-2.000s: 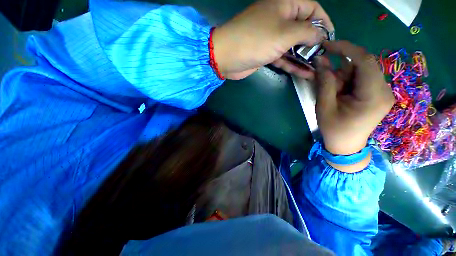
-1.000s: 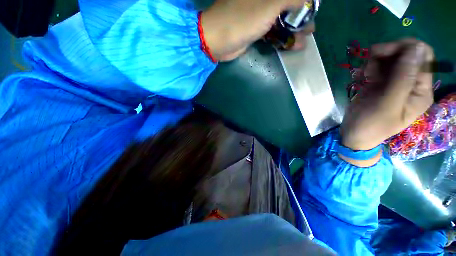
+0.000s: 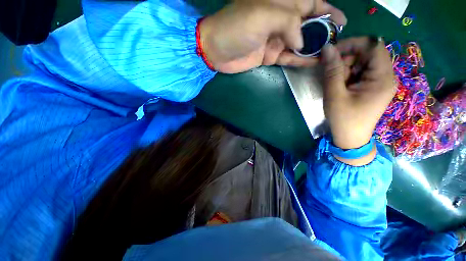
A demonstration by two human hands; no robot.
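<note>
A round unit with a silver rim and a black face (image 3: 315,37) is held between the fingers of my left hand (image 3: 250,35), near the top of the head view. My right hand (image 3: 360,92) is at the unit's right edge, with thumb and index finger touching or almost touching it. A dark thing shows at the right hand's fingers; its shape is too blurred to tell, and I cannot tell what this hand grips. A heap of thin red, pink, yellow and blue bands (image 3: 411,112) lies just right of my right hand.
A pale strip (image 3: 306,94) lies on the green mat (image 3: 245,107) under my hands. Another white strip (image 3: 394,5) is at the top edge. A colourful bag of bands (image 3: 455,114) and crinkled clear plastic (image 3: 457,171) are at the right. Single bands lie near the top right.
My right hand has come back left from over the bands to the unit. The unit now shows its black face instead of its pale inside. My left hand has moved slightly down.
</note>
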